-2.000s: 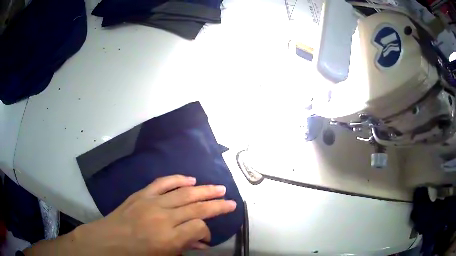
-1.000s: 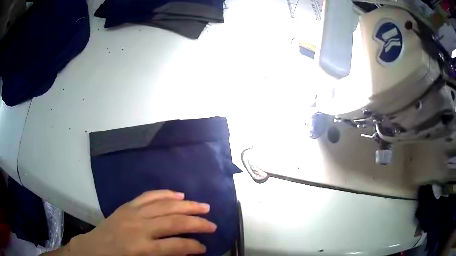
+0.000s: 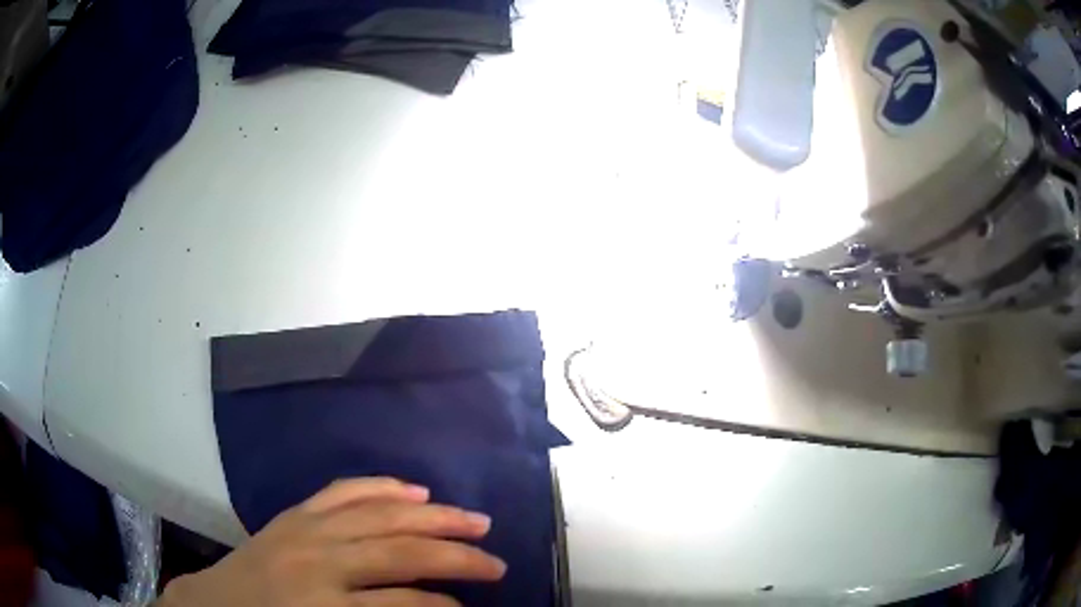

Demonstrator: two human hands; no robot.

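A navy pocket piece [image 3: 391, 433] with a dark grey band along its straight top edge lies near the table's front edge. A small navy notch tab [image 3: 557, 438] sticks out from its right side. My left hand [image 3: 344, 548] lies flat on its lower part, palm down, and holds it against the table; the thumb is hidden. The narrow dark blades of scissors [image 3: 560, 528] show along the piece's lower right edge; their handles are out of the picture. My right hand is not in view.
Stacked navy pieces with grey ends [image 3: 379, 42] lie at the upper left centre. A plain navy pile [image 3: 95, 131] lies at the far left. The cream sewing machine [image 3: 936, 154] stands on the right. White glare covers the table beside it.
The piece has turned so that its banded edge runs nearly level, and it sits lower in the picture. My left hand has moved down with it. The blades show less than before.
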